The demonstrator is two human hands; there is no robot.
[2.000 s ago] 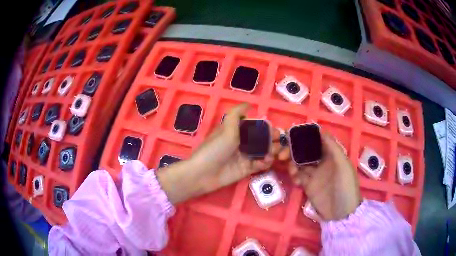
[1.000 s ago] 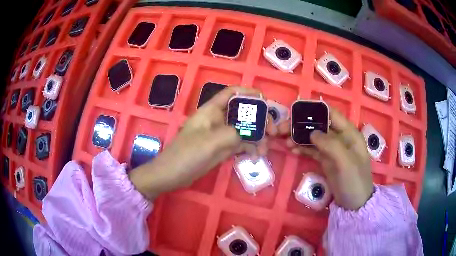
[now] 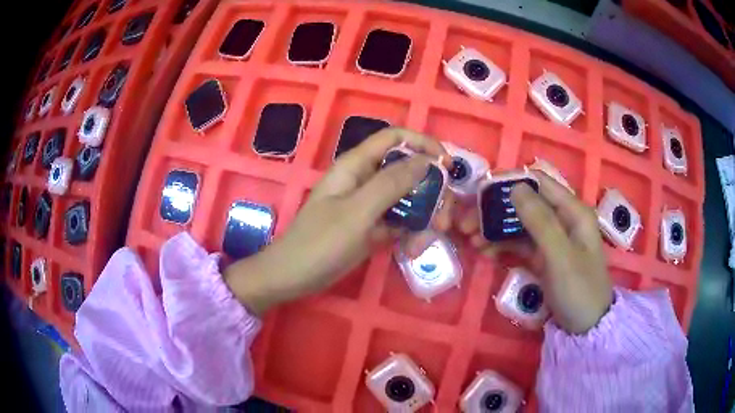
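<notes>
My left hand [image 3: 346, 210] holds a smartwatch [image 3: 417, 198], its screen lit with small whitish marks and partly covered by my thumb. My right hand [image 3: 564, 242] holds a second smartwatch [image 3: 501, 211], its black screen showing lines of white text, with a finger over its upper right. Both watches are above the red foam tray [image 3: 310, 343]. Face-up dark-screened watches [image 3: 279, 129] lie in pockets at the left, and face-down pink watches [image 3: 400, 385] with round dark centres lie in pockets at the right and front.
Side trays [image 3: 121, 153] with dark and pink watches stand tilted at the left. A far tray [image 3: 677, 20] is at the upper right. White paper sheets [image 3: 728, 193] lie at the right edge. The dark green bench surface [image 3: 713, 282] shows beside the tray.
The left watch's QR-code screen has given way to another display, and that watch is now tilted. The right watch shows more text lines. Two seconds ago both screens were dark.
</notes>
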